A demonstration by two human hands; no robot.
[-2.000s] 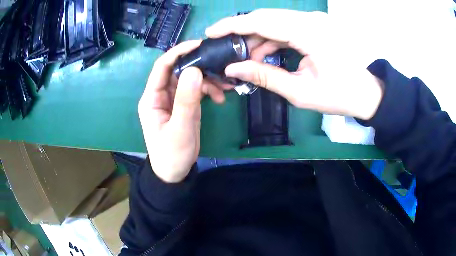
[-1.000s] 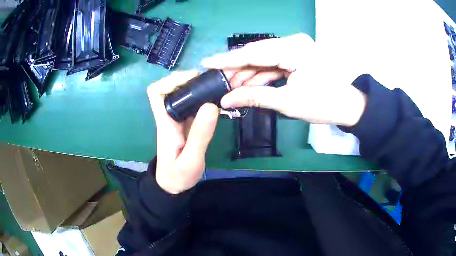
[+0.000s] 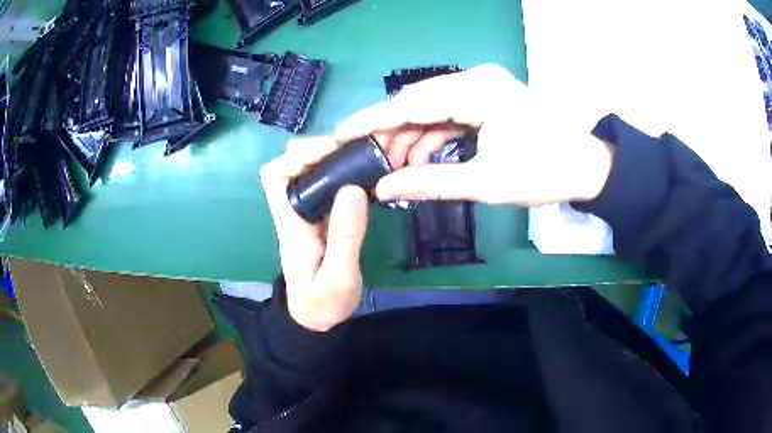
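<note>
A black cylindrical sleeve [image 3: 334,179] is held tilted above the green bench, its right end higher. My left hand [image 3: 315,245] is closed around its left part, with the thumb on its near side. My right hand [image 3: 482,144] grips the sleeve's right end with thumb and fingers; the fingers hide what is at that end. A small pale connector [image 3: 401,204] shows just below the right thumb. A long black plastic housing [image 3: 442,232] lies on the bench beneath my right hand, its middle partly hidden by the hand.
Black housings [image 3: 162,76] are piled at the left, and another housing [image 3: 292,91] lies beside the pile. More lie at the top edge. A white foam board [image 3: 643,59] covers the right side. A cardboard box [image 3: 110,330] stands at the lower left, below the bench edge [image 3: 212,275].
The sleeve has tilted more and its left end now points down toward me. Both hands are lower in view than two seconds ago. The bench view has also shifted. Both hands still hold the sleeve.
</note>
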